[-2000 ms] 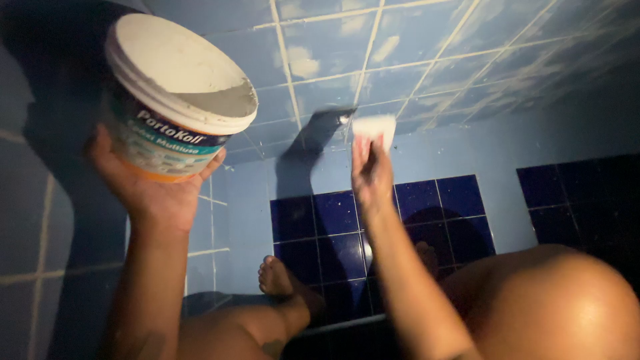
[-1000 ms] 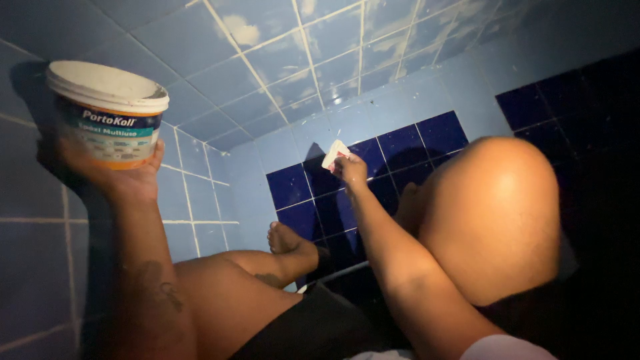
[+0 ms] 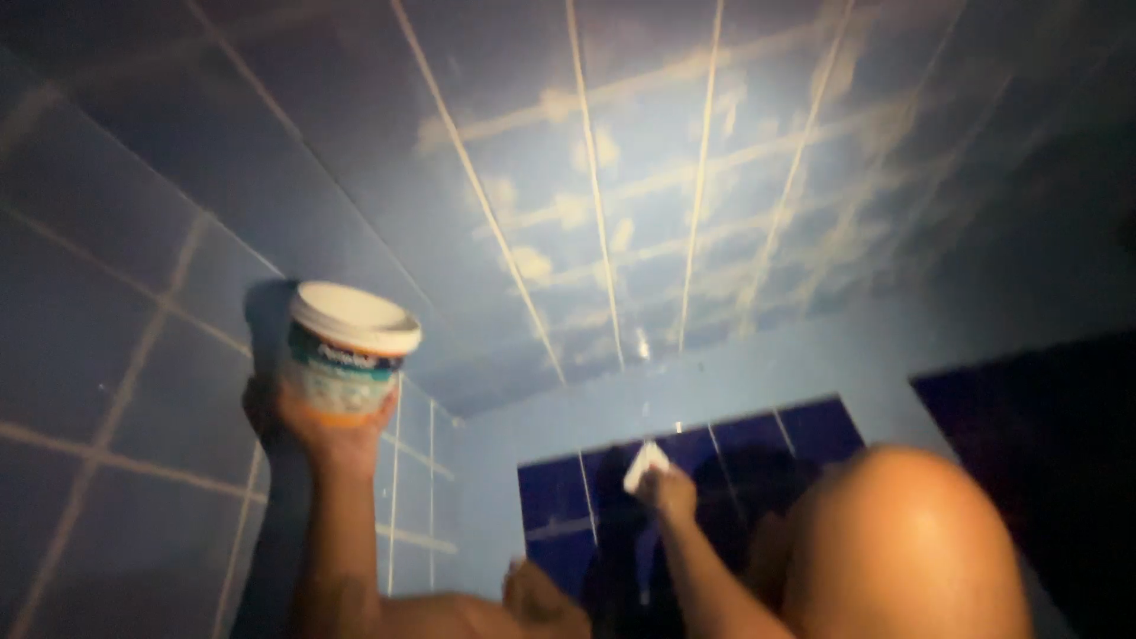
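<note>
My left hand (image 3: 342,439) holds up a white plastic grout tub (image 3: 348,355) from below, its open rim tilted slightly and its label bearing writing. The tub is close to the left tiled wall; what is inside cannot be made out. In my right hand (image 3: 667,493) is a small white spreader (image 3: 645,466), gripped at its lower right side, in front of the dark blue tiles (image 3: 555,497). Light blue wall tiles (image 3: 639,204) spread above both hands, with pale lines along their joints and whitish smears on their faces.
My raised knee (image 3: 905,541) fills the lower right, and my foot (image 3: 537,595) is at the bottom middle. The left tiled wall (image 3: 115,373) stands beside the tub. More dark tiles (image 3: 1047,444) lie in shadow at the right.
The view has tilted up toward the light tiles. My right hand with the spreader was in front of the light blue surface two seconds ago and now is over the dark tiles. The tub stays in my left hand.
</note>
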